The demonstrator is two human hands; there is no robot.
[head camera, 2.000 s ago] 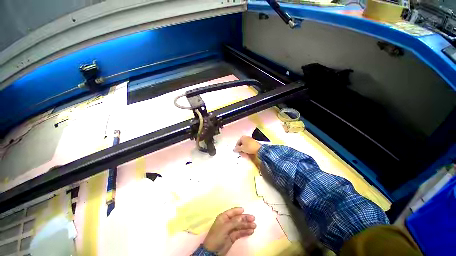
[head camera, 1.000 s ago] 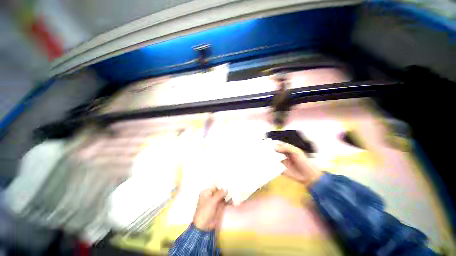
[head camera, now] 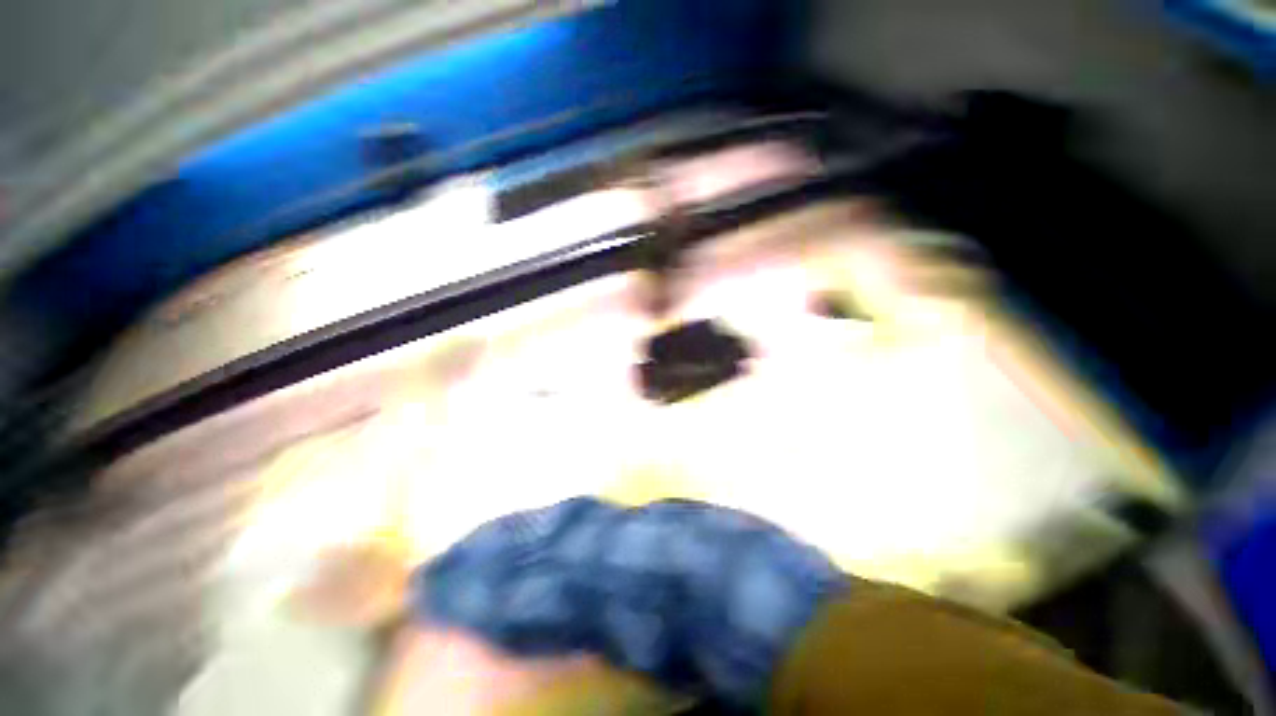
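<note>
The frame is strongly blurred. My right hand is a faint, smeared shape at the lower left, at the end of a blue checked sleeve that crosses the bottom from the right. Its fingers cannot be made out, nor whether it holds anything. My left hand cannot be seen. A whitish-grey shape, perhaps the stack of pieces, lies just below my right hand. The black cut-out opening shows uncovered in the overexposed template board, just below the laser head.
The black beam rail runs across the bed behind the opening. A small dark opening lies to the right. The blue machine wall stands behind, and a blue bin is at the right edge.
The view has shifted. My right hand has swung from beside the opening to the lower left. My left hand and the white piece held between both hands are no longer visible.
</note>
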